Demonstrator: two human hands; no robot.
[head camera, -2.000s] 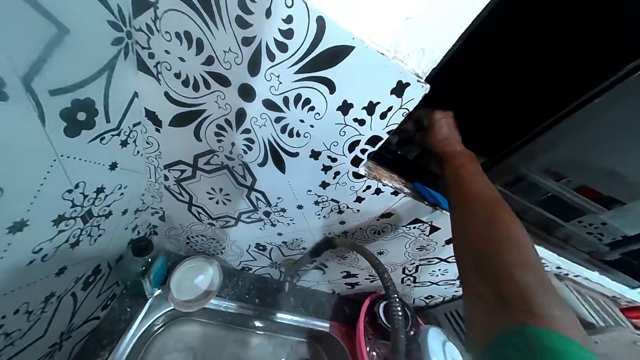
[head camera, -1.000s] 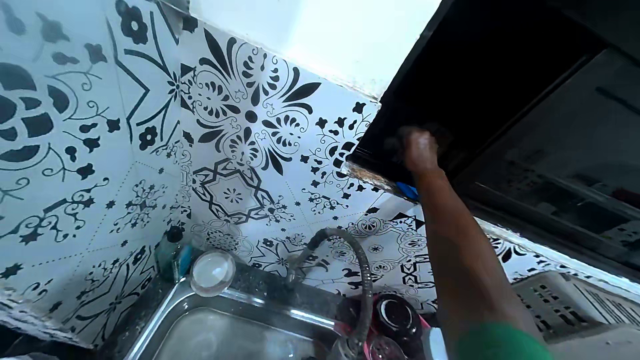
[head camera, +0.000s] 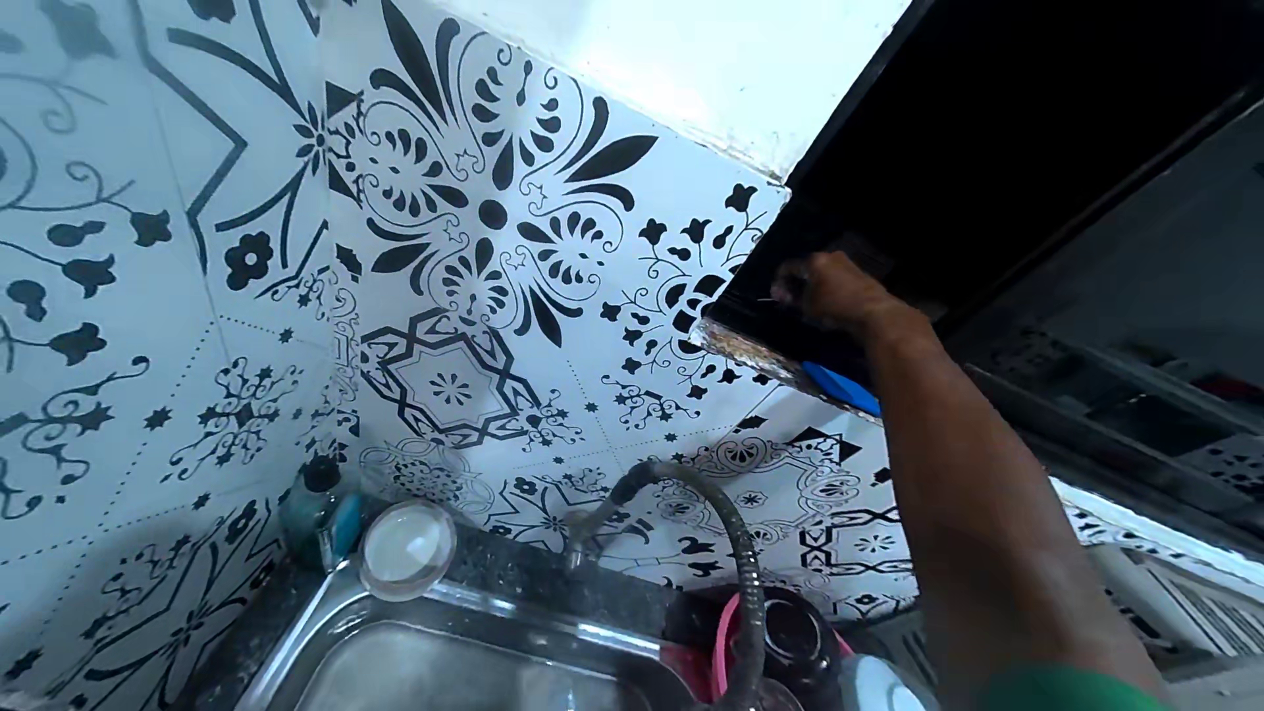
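My right hand (head camera: 834, 291) reaches up against the side of a dark wall cabinet (head camera: 948, 148), its fingers bent and blurred in the shadow. Whether it holds something there cannot be made out. A blue object (head camera: 839, 387) lies at the cabinet's lower edge, just below the hand and beside my forearm. The cabinet's bottom corner has a rough, worn edge (head camera: 746, 351). My left hand is out of view.
Below are a steel sink (head camera: 464, 662), a flexible faucet (head camera: 736, 533), a round white container (head camera: 407, 550) and a soap bottle (head camera: 314, 504). A pink-rimmed basin (head camera: 724, 642) with dark dishware and a dish rack (head camera: 1165, 592) stand right. Patterned tiles (head camera: 494, 212) cover the wall.
The view has shifted a little. My right hand stays raised at the dark cabinet, with its fingers in slightly different positions.
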